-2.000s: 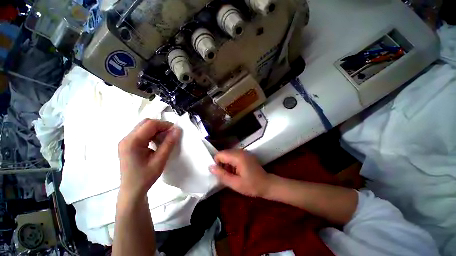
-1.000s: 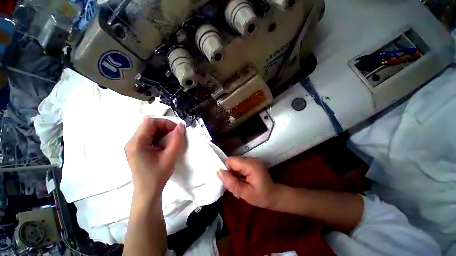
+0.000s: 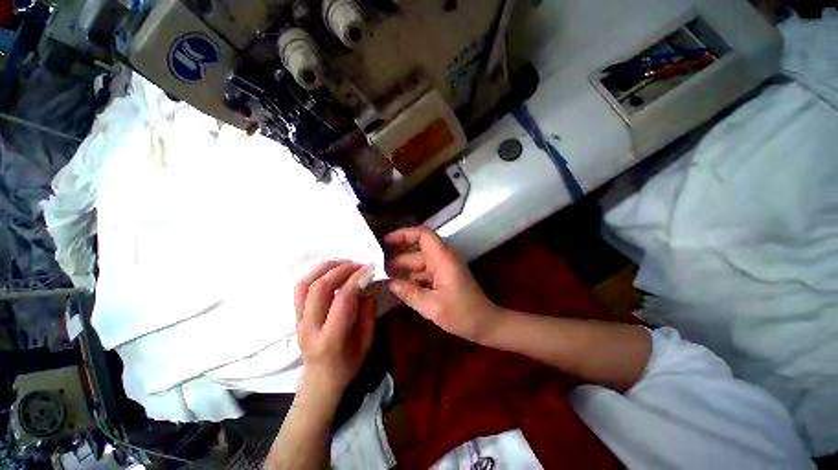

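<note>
White garment pieces [image 3: 211,239] lie spread left of the overlock machine [image 3: 404,55], one edge running up to the dark needle area [image 3: 317,147]. My left hand [image 3: 335,317] holds the near corner of the cloth between thumb and fingers, at the table's front edge. My right hand [image 3: 441,285] is just right of that corner, fingers bent and apart, fingertips close to the cloth edge; whether they touch it is hard to tell. The needle and presser foot cannot be made out.
A tool recess [image 3: 657,69] with small tools is in the table at upper right. A blue strip [image 3: 551,151] crosses the table edge. A white cloth heap [image 3: 735,220] is at right. A red apron [image 3: 487,367] covers the lap. Another machine part [image 3: 46,413] is at lower left.
My left hand has moved down and right from near the needle to the cloth's near corner. My right hand's fingers have opened from the cloth edge. The cloth lies flatter. The view has shifted.
</note>
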